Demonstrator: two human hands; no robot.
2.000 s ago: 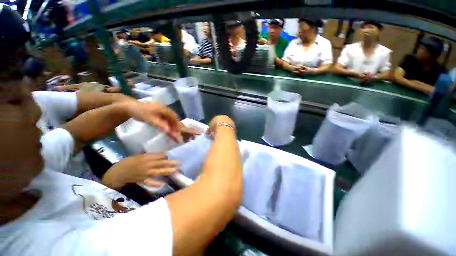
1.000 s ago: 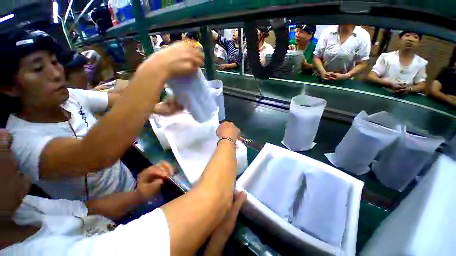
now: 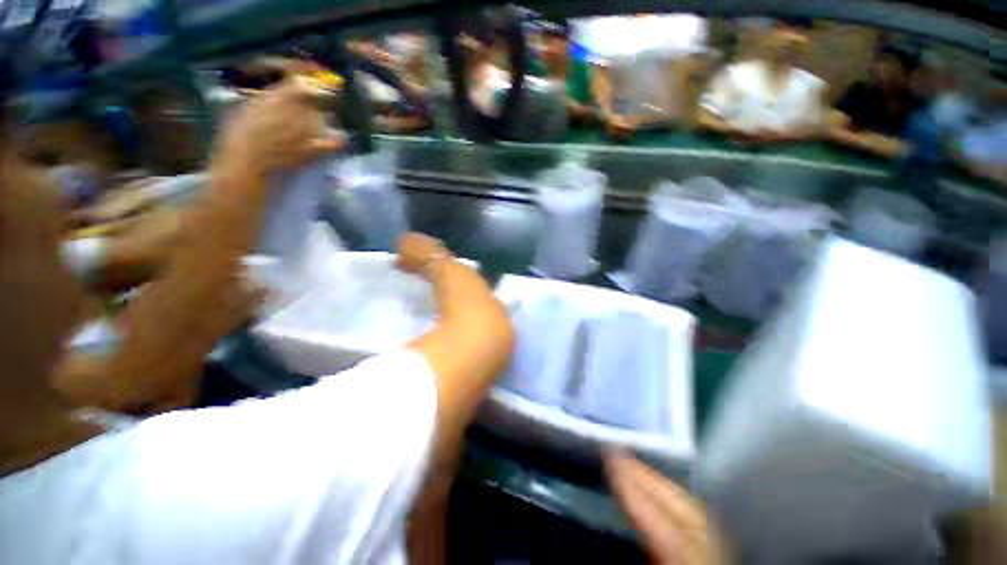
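Observation:
A white foam box [image 3: 687, 381] holds two pale bagged stacks [image 3: 629, 370] side by side, with a dark gap between them. My left hand [image 3: 657, 502], blurred and cut off by the bottom edge, has its fingers extended at the box's front wall and grips nothing visible. A large plain white foam block or upturned box [image 3: 900, 364] stands up close at the right, blurred. A sliver of skin at the lower right edge may be my right hand [image 3: 983, 530]; its fingers are hidden.
A neighbour's braceleted arm [image 3: 475, 320] reaches across to a second white box [image 3: 309, 344]. Another raised hand [image 3: 276, 127] holds a pale bag [image 3: 293, 215] over that box. Upright frosted bags [image 3: 569, 221] stand beyond on the green line [image 3: 475, 221]. People sit opposite.
The view has swung, so the filled box sits further left. My left hand now shows at its front wall. The foam block fills more of the right side. The neighbour's box shows more.

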